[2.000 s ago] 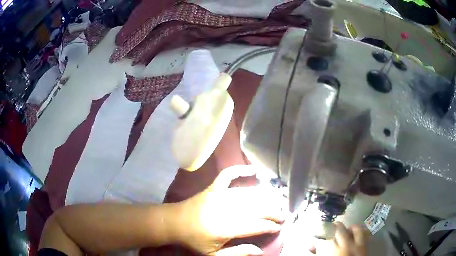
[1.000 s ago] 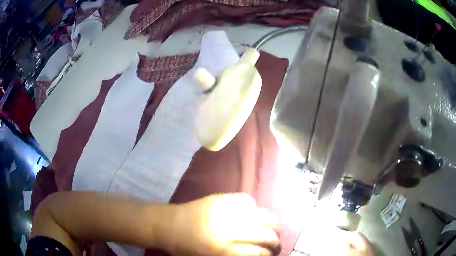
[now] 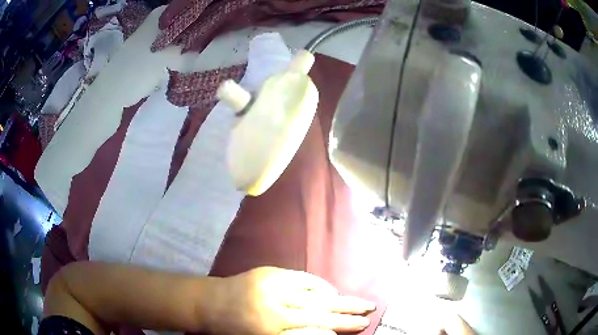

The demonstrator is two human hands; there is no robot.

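Note:
Maroon fabric (image 3: 275, 229) with white interfacing strips (image 3: 190, 190) lies on the pale table left of the grey sewing machine head (image 3: 367, 131). My left hand (image 3: 288, 302) lies flat on the maroon cloth at the bottom middle, fingers together and pointing right toward the needle area. Its grip on the cloth cannot be told. My right hand (image 3: 456, 325) is mostly cut off by the bottom edge and washed out by glare; only a small part shows. The needle and presser foot are lost in glare.
A cream work lamp (image 3: 275, 131) hangs over the cloth on a bent metal neck. Dark open snips (image 3: 545, 307) and a white printed label (image 3: 515, 267) lie right of the needle area. Tweed and maroon pieces (image 3: 262, 14) lie along the table's far edge.
The view has shifted. My left hand has moved back from the needle area, and its fingers now lie straighter on the cloth. My right hand has dropped further out of the picture.

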